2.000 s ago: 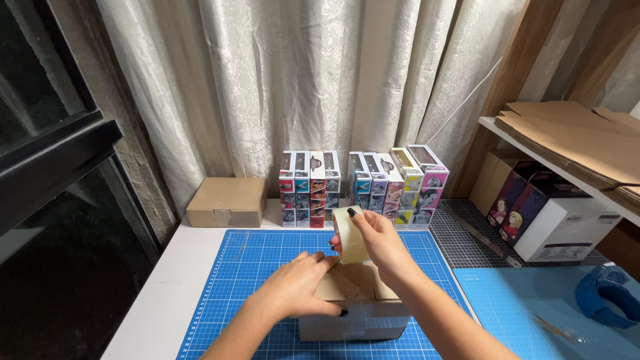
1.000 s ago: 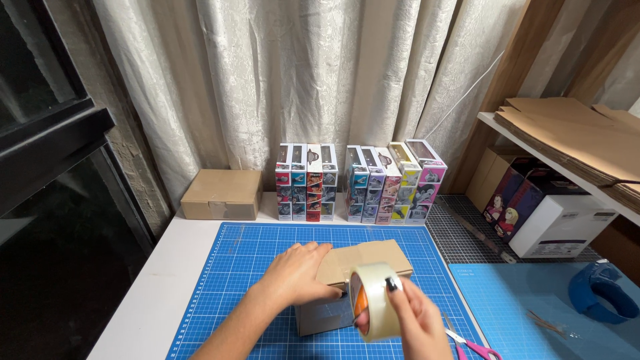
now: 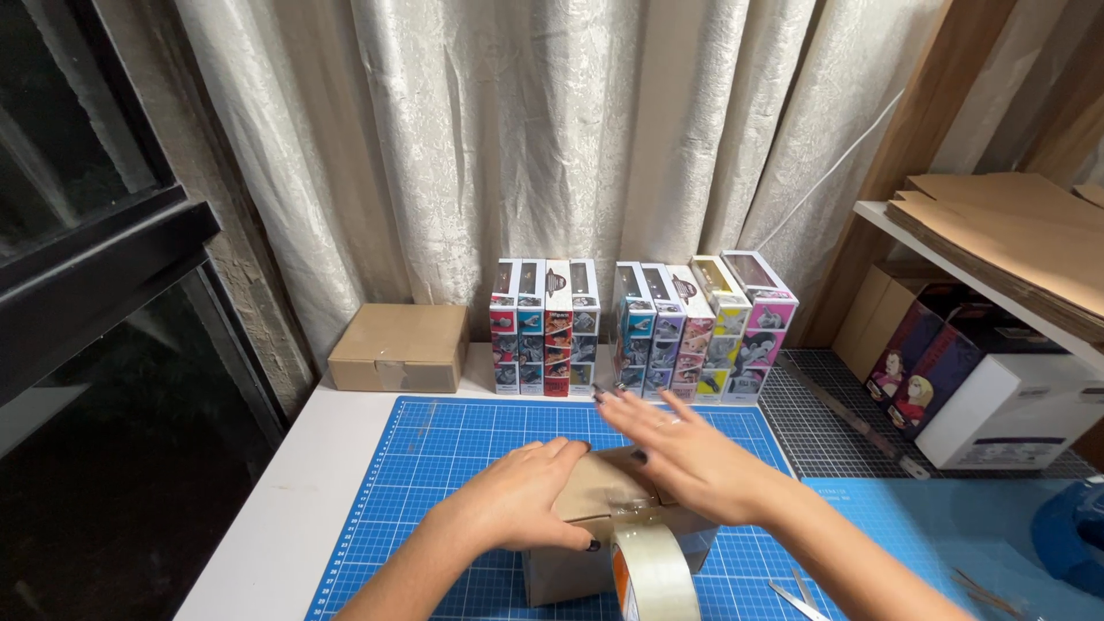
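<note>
A cardboard box [image 3: 595, 487] stands on the blue cutting mat [image 3: 466, 423]. My left hand [image 3: 526, 496] grips its left side, fingers over the top edge and thumb on the near side. My right hand [image 3: 690, 448] lies with spread fingers over the top right of the box and holds nothing. A roll of clear packing tape [image 3: 660, 573] hangs at the near side of the box, its strip stuck to the top edge, with neither hand on it. Partly in view, scissors [image 3: 798, 597] lie on the mat to the right of the roll.
A closed cardboard box [image 3: 398, 341] stands at the back left. Several colourful window boxes [image 3: 556, 332] line the back. Right are a metal ruler [image 3: 849, 418], a white box [image 3: 1005, 414], a shelf with cardboard sheets [image 3: 1009, 224], and a blue tape dispenser [image 3: 1074, 535].
My right hand has let go of the tape roll and moved up onto the box top. The roll now hangs against the near side. My left hand stays on the box.
</note>
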